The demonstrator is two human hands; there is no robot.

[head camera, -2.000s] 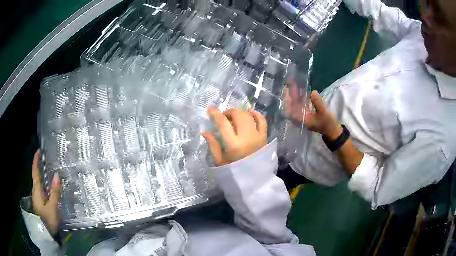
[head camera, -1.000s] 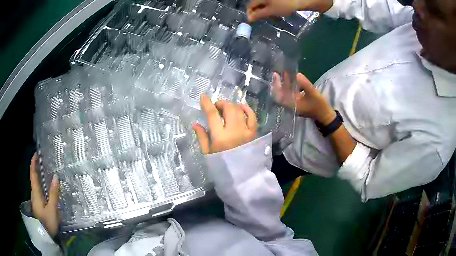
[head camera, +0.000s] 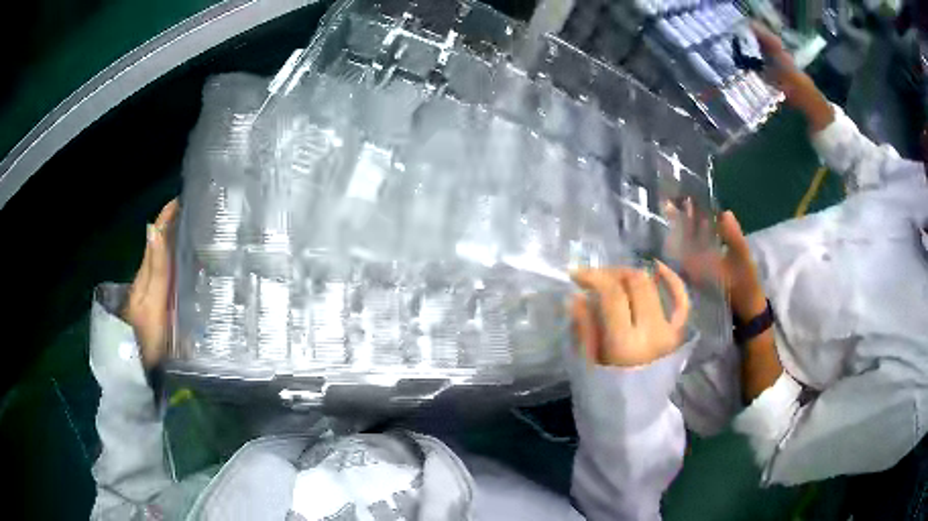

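Note:
A thick stack of clear blister trays (head camera: 331, 326) with ribbed pockets lies in front of me, its near edge roughly level. Another clear tray (head camera: 407, 41) lies at an angle over the stack's far side, overlapping it. My left hand (head camera: 155, 290) holds the stack's left edge. My right hand (head camera: 633, 310) is at the right end, its bent fingers gripping the edge of the trays. Glare and blur hide which layers the fingers hold.
A co-worker in a white coat (head camera: 855, 387) stands at the right, one hand (head camera: 738, 270) behind the angled tray, the other at a tray of light units (head camera: 702, 51). A curved white rail (head camera: 132, 92) runs at upper left.
The stack has turned level and shifted right. My right hand has moved right, from on top of the trays to their right edge. The co-worker's other hand has moved back to the tray of units.

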